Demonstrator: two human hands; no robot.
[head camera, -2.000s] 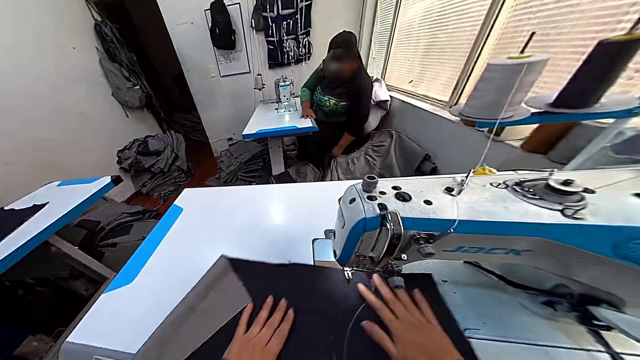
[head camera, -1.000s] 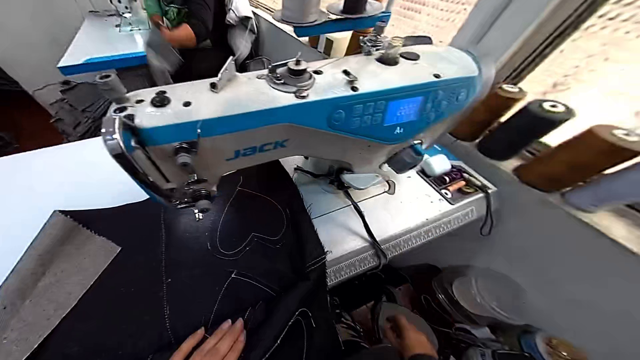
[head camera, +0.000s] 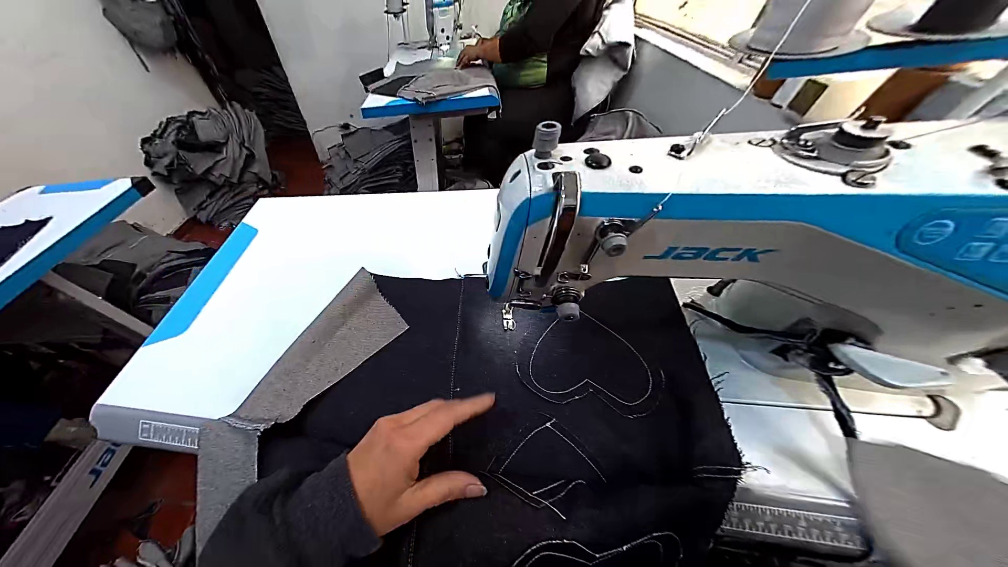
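Observation:
My left hand (head camera: 413, 465) rests on dark denim fabric (head camera: 378, 394), thumb and fingers apart, just below and left of the presser foot (head camera: 508, 318) of a Jack sewing machine (head camera: 732, 228). The fabric lies across the machine bed under the needle area. Light thread outlines a heart shape (head camera: 591, 354) on it, with further stitched curves nearer me. A folded-over grey edge (head camera: 331, 346) shows at the fabric's left. My right hand is not in view; a blurred grey piece of cloth (head camera: 929, 504) is at the lower right.
The white table (head camera: 315, 236) has blue edging. A ruler strip (head camera: 795, 528) runs along its front. Behind, a person (head camera: 535, 71) works at another machine table (head camera: 429, 102). Piles of grey cloth (head camera: 209, 157) lie on the floor at left. Thread cones (head camera: 811, 27) stand at upper right.
The view has swung back left from the machine's right end. My right hand, low at the right one second ago, has left the view. The blurred grey cloth has appeared at lower right.

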